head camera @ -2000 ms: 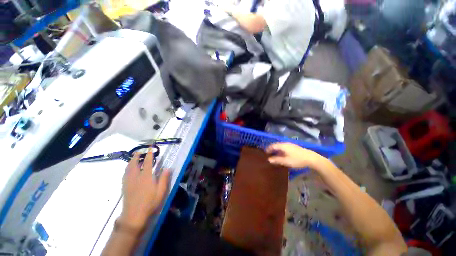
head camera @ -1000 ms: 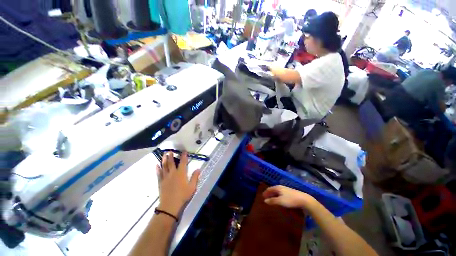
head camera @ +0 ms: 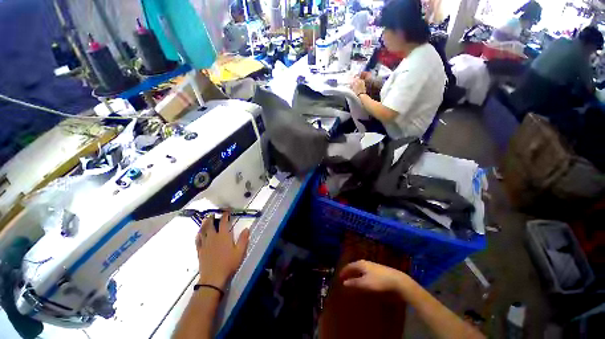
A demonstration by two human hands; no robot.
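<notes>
My left hand (head camera: 219, 253) rests on the white machine table (head camera: 166, 281), fingers apart, its fingertips over the black-handled scissors (head camera: 199, 216). It partly covers the handles, and I cannot see a grip on them. My right hand (head camera: 369, 275) hangs over a brown board or bench (head camera: 361, 308) to the right of the table, fingers loosely curled, with nothing visible in it. The white sewing machine (head camera: 149, 218) with "JACK" lettering and a lit panel stands at the left. No fabric lies under its head.
A blue crate (head camera: 398, 240) heaped with grey and white pieces (head camera: 424, 189) stands right of the table. Grey fabric (head camera: 292, 139) hangs at the machine's far end. A person in a white top (head camera: 419, 86) sits beyond. A pale bin (head camera: 558, 257) stands at the far right.
The view has swung up, bringing the person and the thread cones into sight. My left hand stays by the scissors and my right hand over the brown board.
</notes>
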